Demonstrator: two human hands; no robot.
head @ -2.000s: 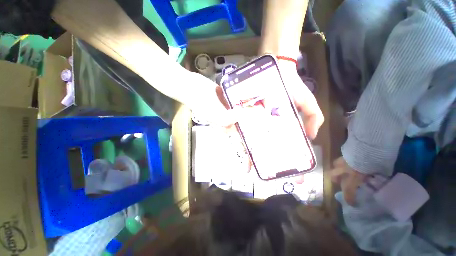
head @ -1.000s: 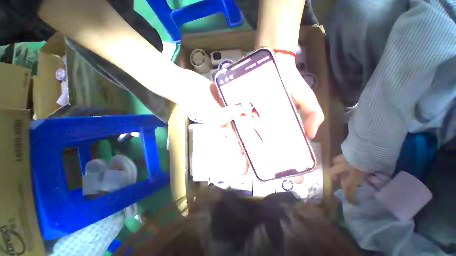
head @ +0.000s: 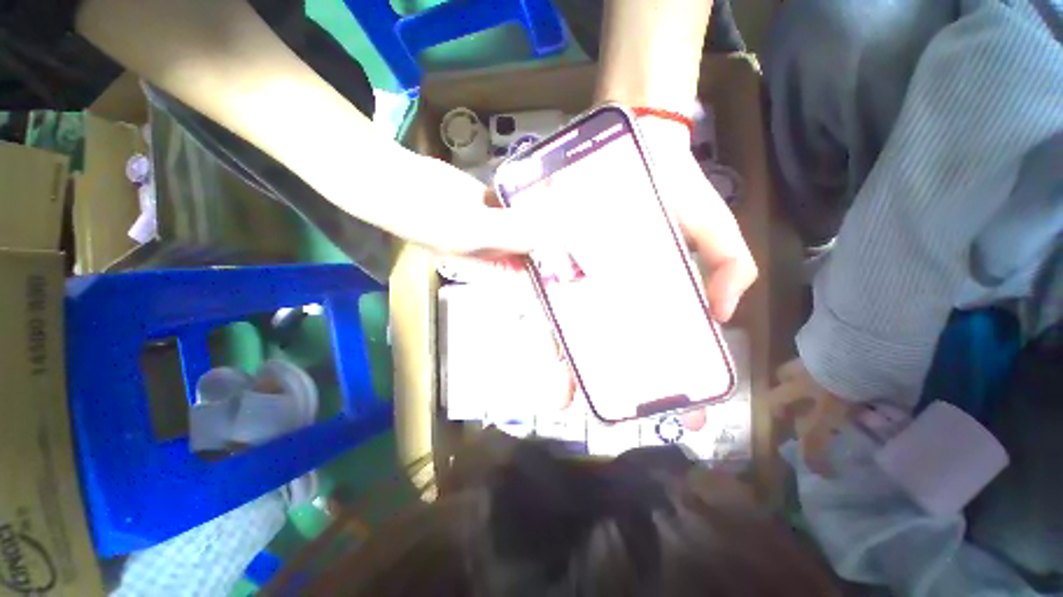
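Neither of my hands is in view. A smartphone [head: 635,292] with a bright, washed-out screen is held over an open carton [head: 414,373] by the hands of a person opposite. One of that person's hands is under the phone's right side; the other reaches to its left edge. White units with round grilled ends [head: 464,134] lie in the carton's far part. A plain white block [head: 490,350] is in the near half. The phone and hands hide the carton's middle.
A blue stool [head: 233,513] is at left, with white items below it. A large brown carton [head: 41,432] is at far left and a side carton [head: 105,210] behind. At right, a person in a striped sleeve has a hand near a pale pink piece [head: 942,457]. Dark hair covers the bottom centre.
The opposite person's hand at the phone's left edge has shifted slightly, and the screen picture has changed. The view has shifted a little.
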